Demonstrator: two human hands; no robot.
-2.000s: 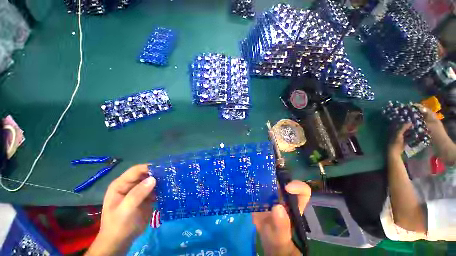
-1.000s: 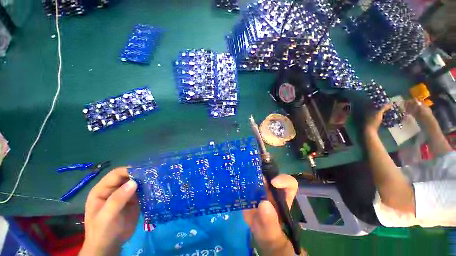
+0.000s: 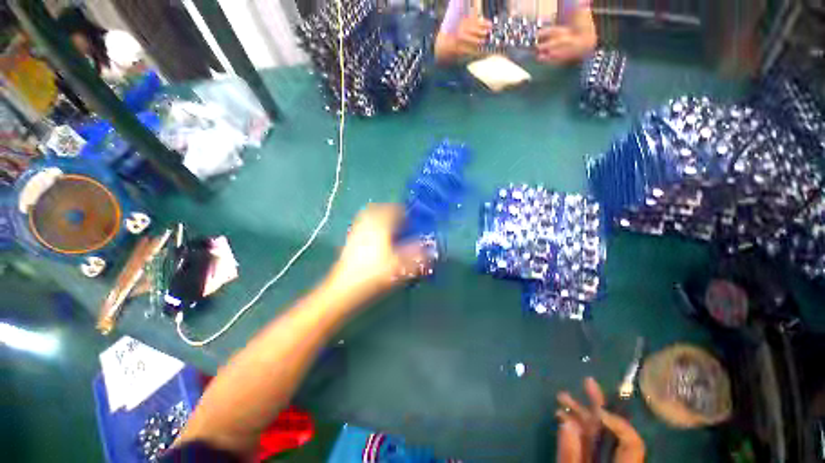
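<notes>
My left hand (image 3: 371, 249) is stretched forward and blurred, at the near end of blue circuit boards (image 3: 439, 176). Some mounted parts show under its fingers; whether it grips a board cannot be told. My right hand (image 3: 597, 429) is at the bottom edge, partly cut off, around the soldering iron. The iron's metal tip (image 3: 631, 369) points up beside the round tan tip-cleaning dish (image 3: 686, 384). Populated boards (image 3: 543, 244) lie component side up to the right of my left hand.
Board stacks stand at the right (image 3: 724, 172) and back (image 3: 362, 63). A person's hands (image 3: 470, 38) hold a board across the bench. A white cable (image 3: 336, 172) crosses the left side. A spool (image 3: 76, 215) is far left, and a blue bin (image 3: 113, 425) with a paper label lower left.
The view has swung left. My left hand has left the board held in front of me and reached forward. That board is gone from above my lap. My right hand is lower in view.
</notes>
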